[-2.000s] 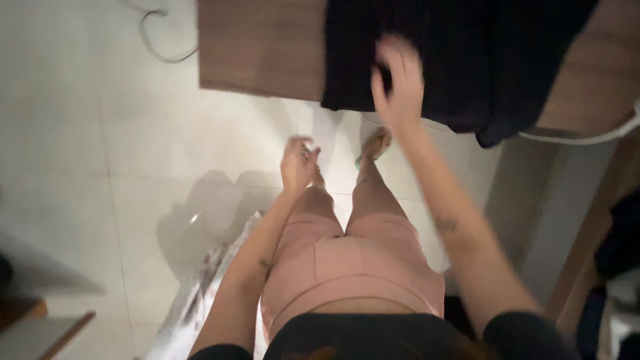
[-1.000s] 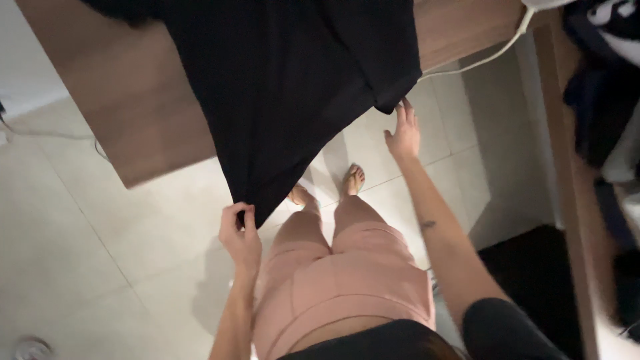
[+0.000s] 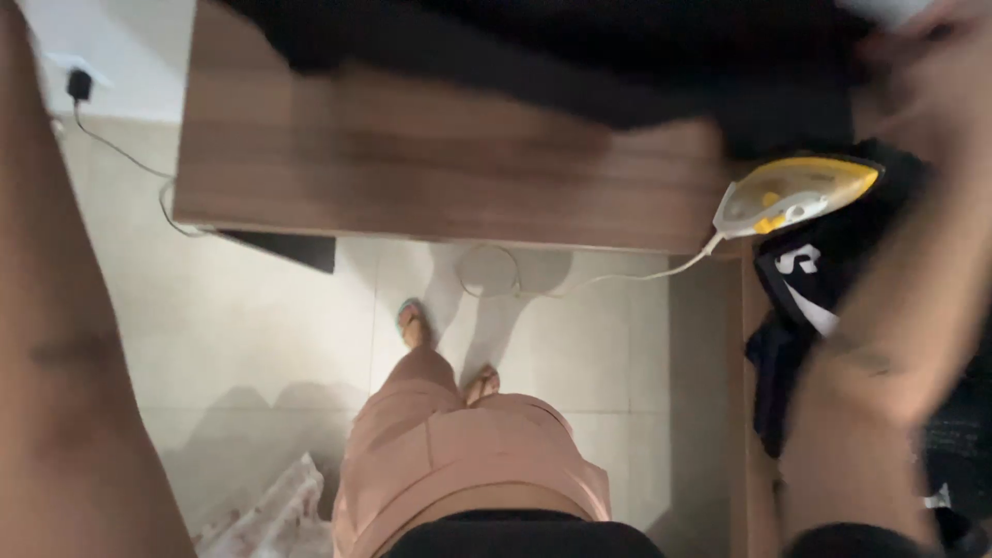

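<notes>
A black cloth garment (image 3: pixel 542 70) spreads over the far part of a wooden tabletop (image 3: pixel 434 178), its near edge blurred. My right hand (image 3: pixel 922 70), also blurred, is at the top right beside the garment's right end; whether its fingers grip the cloth is unclear. My left forearm runs up the left side, and the left hand lies outside the frame. A yellow and white clothes iron (image 3: pixel 798 194) rests at the right end of the tabletop, below my right hand, with its pale cord hanging over the front edge.
Dark folded clothes (image 3: pixel 798 310) with white markings lie at the right under my right forearm. A black plug (image 3: pixel 79 84) with a cord is at the wall on the left. The iron's cord loops near the floor (image 3: pixel 558 349). White patterned fabric (image 3: pixel 271 511) is at the lower left.
The black garment, which hung over the table's front edge a second ago, now lies farther back. Both arms have moved up and outward, and the left hand has left the view. The iron has come into view.
</notes>
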